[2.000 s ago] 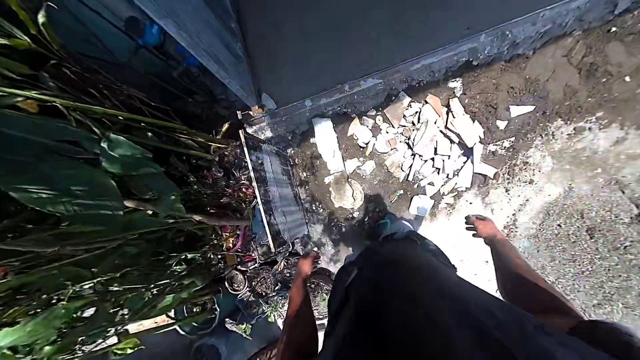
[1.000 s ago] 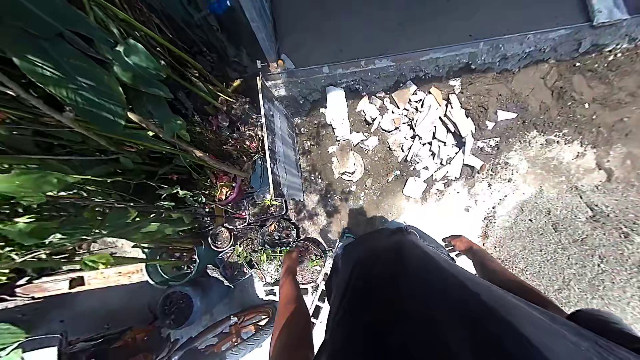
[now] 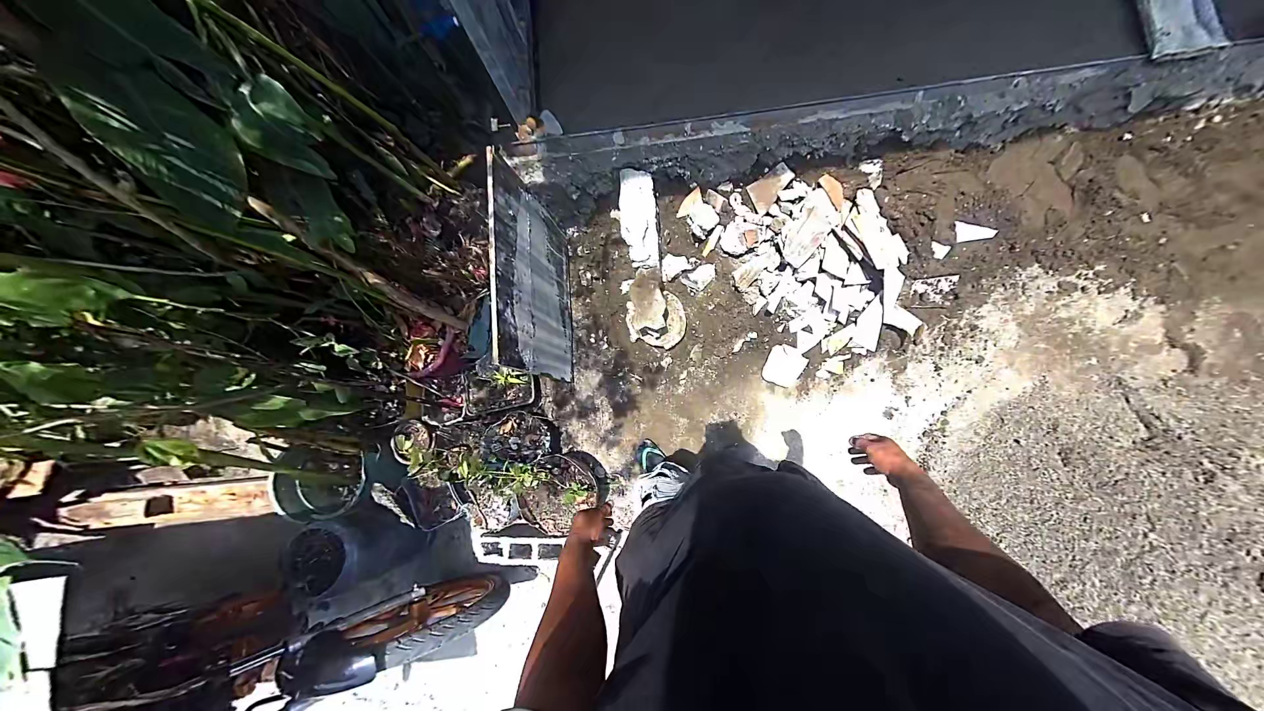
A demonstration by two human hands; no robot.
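Note:
My left hand (image 3: 591,525) hangs at the lower middle, just below the potted plants (image 3: 518,479), its fingers loosely curled; no held thing shows. To the right of my dark-clothed legs, my right hand (image 3: 879,456) hangs over pale, sunlit ground with its fingers apart and nothing in it. Beyond it lies a heap of broken white tile pieces (image 3: 825,262), a few with orange-brown faces. Left of the heap are a long white slab piece (image 3: 639,217) and a round, pale, plate-like piece (image 3: 671,321) with a lump on it.
A corrugated sheet panel (image 3: 533,267) leans beside dense leafy plants (image 3: 148,138). A smooth grey concrete slab (image 3: 790,59) with a rough edge spans the top. A spoked wheel with a tire (image 3: 444,612), part of a parked motorcycle, and a dark bucket (image 3: 321,561) are at lower left.
The view has shifted, bringing the wheel and more pots into sight at lower left. My left hand now appears beside the pots, where earlier it was near the panel's lower end.

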